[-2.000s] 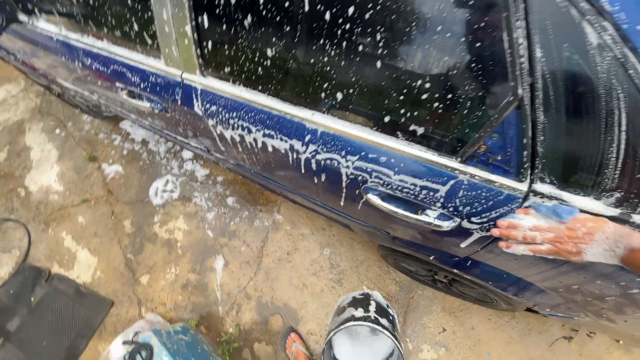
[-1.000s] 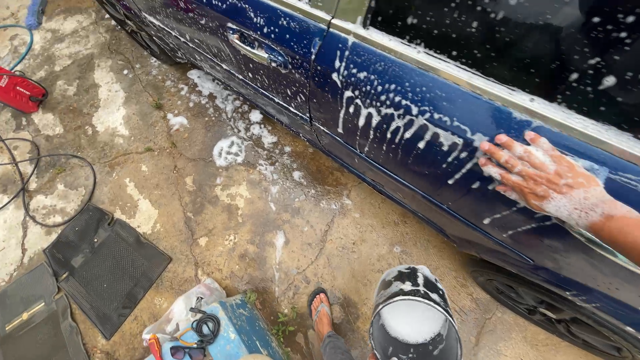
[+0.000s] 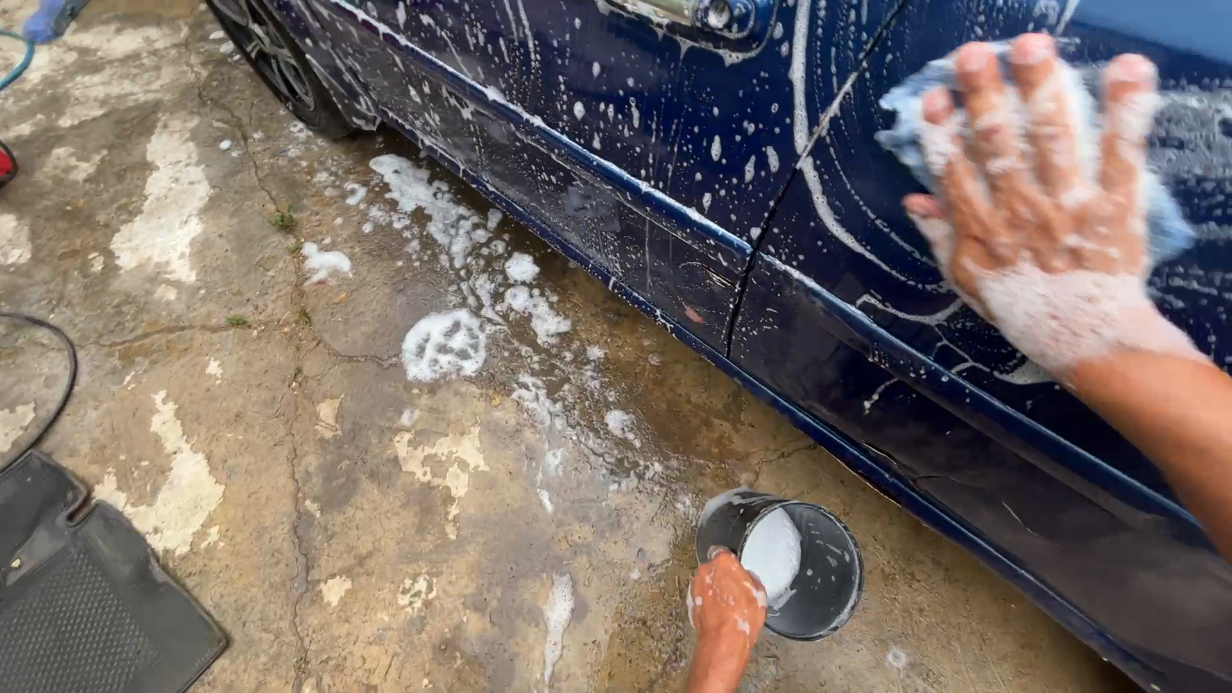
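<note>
My right hand (image 3: 1044, 183), soapy to the wrist, presses a light blue cloth (image 3: 910, 106) flat against the door of a dark blue car (image 3: 847, 241), its fingers spread over the cloth. Foam streaks and drops cover the panels around it. Lower down, my left hand (image 3: 729, 594) grips the rim or handle of a black bucket (image 3: 835, 577); which of the two is hidden by the fingers. The bucket is tilted, with white suds (image 3: 772, 555) inside.
Cracked concrete (image 3: 366, 500) runs alongside the car, with foam patches (image 3: 445, 345) near the sill. A black rubber car mat (image 3: 96, 587) lies at the lower left beside a dark hose or cable (image 3: 69, 361). A car wheel (image 3: 279, 63) stands at the upper left.
My left hand has come into view, holding the bucket, which was upright one second ago and is now tilted. My right hand has moved with the cloth to lower on the door.
</note>
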